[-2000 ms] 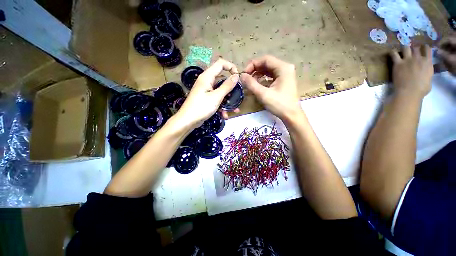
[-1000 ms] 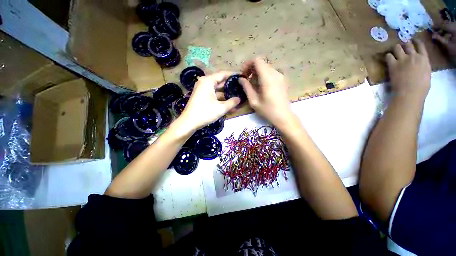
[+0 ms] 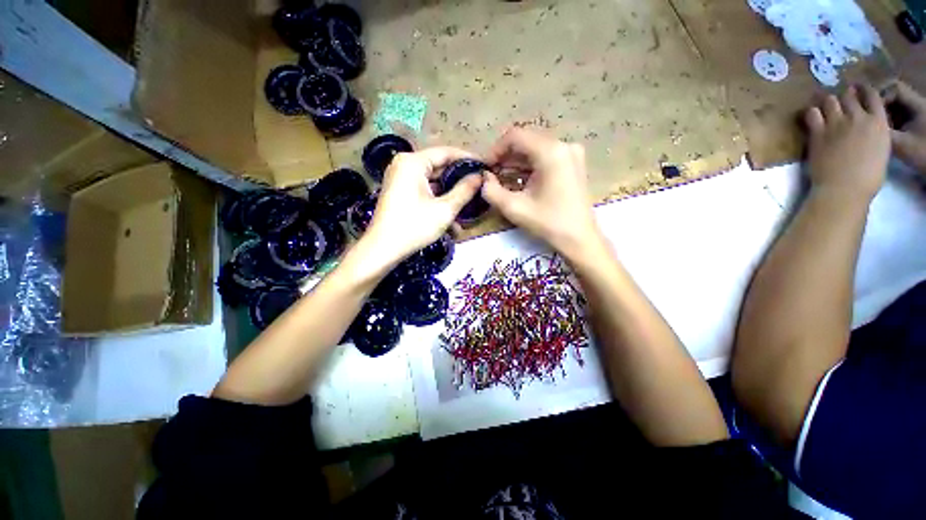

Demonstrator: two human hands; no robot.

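Note:
My left hand (image 3: 418, 208) is closed around a black round housing (image 3: 469, 206), held over the front edge of the tan board. My right hand (image 3: 543, 188) is at the housing's right side, its thumb and finger pinched at the rim near my left thumb. Something small and thin seems to be between the fingertips, too blurred to name surely. A tangled heap of wire leads (image 3: 516, 323), mostly red with dark and yellowish strands, lies on the white paper (image 3: 599, 391) below my hands. A pile of black housings (image 3: 294, 244) lies left of my hands.
More housings (image 3: 323, 91) lie upper left beside a green speckled piece (image 3: 402, 111) and a cardboard carton (image 3: 193, 91). A small open carton (image 3: 120, 249) and clear plastic bag (image 3: 36, 315) are far left. White discs (image 3: 822, 30) lie upper right, near another person's hands (image 3: 851, 132).
The housing was tilted up between both hands a second ago; now my left hand holds it lower, with my right fingertips pinched at its rim. The other person's hands have shifted.

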